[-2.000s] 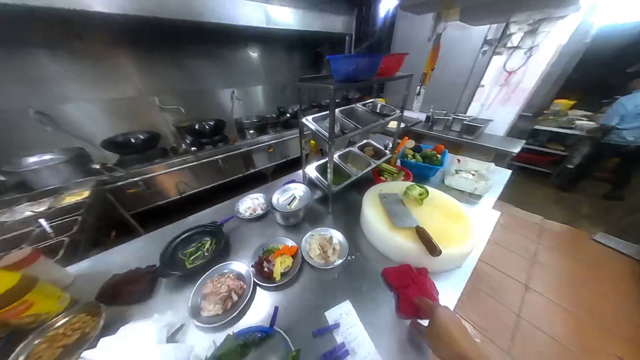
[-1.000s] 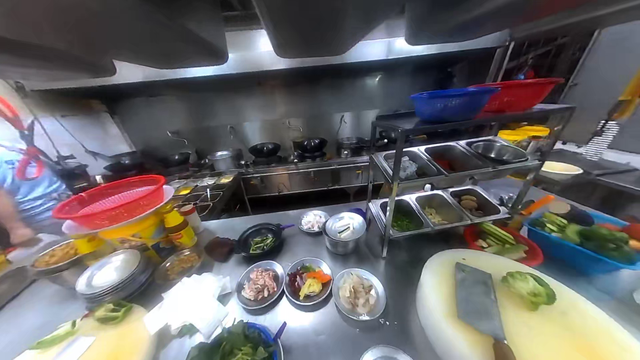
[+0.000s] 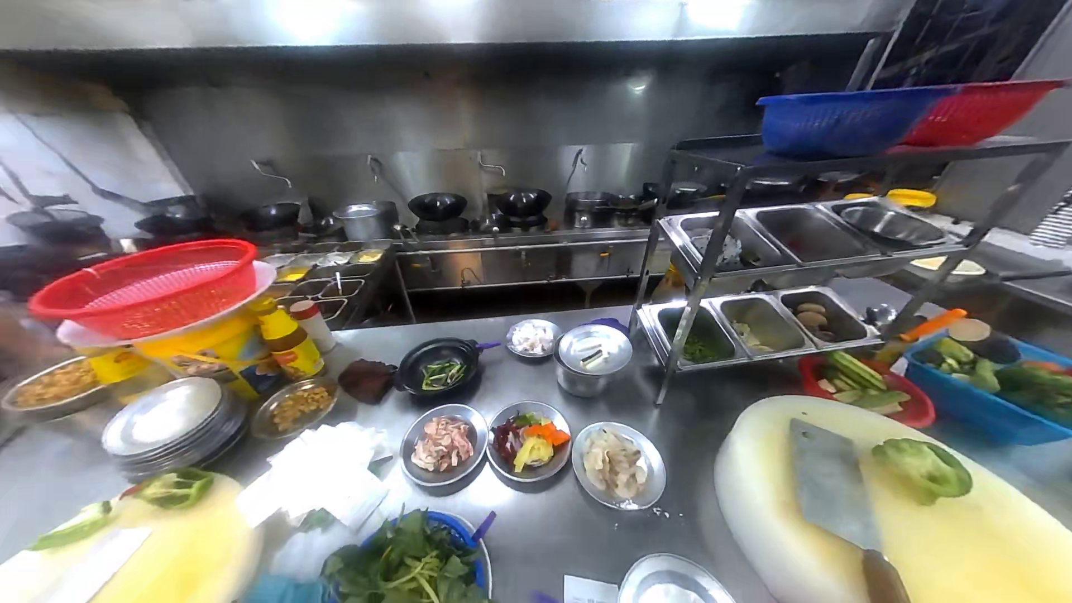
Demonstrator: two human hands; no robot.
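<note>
Neither my left hand nor my right hand shows now. A cleaver (image 3: 831, 483) with a wooden handle lies on the round cutting board (image 3: 741, 494) at right, left of a cut green pepper (image 3: 924, 471). Metal plates on the steel counter hold sliced raw meat (image 3: 444, 445), mixed cut vegetables (image 3: 533, 441) and pale strips of food (image 3: 615, 465). Behind them stand a black pan (image 3: 438, 368) with green pieces and a lidded metal pot (image 3: 593, 358). Leafy greens (image 3: 410, 559) fill a blue-rimmed basket at the bottom edge.
A steel rack (image 3: 727, 218) holds metal food pans, with blue (image 3: 846, 121) and red baskets on top. Stacked plates (image 3: 167, 419), white paper (image 3: 318, 477) and another board (image 3: 209, 536) are at left. A blue tub (image 3: 1026, 419) stands far right; woks (image 3: 437, 206) line the back.
The view has swung left, then partly back. Two seconds ago a hand was at a red cloth near the right board; hand and cloth are now out of view.
</note>
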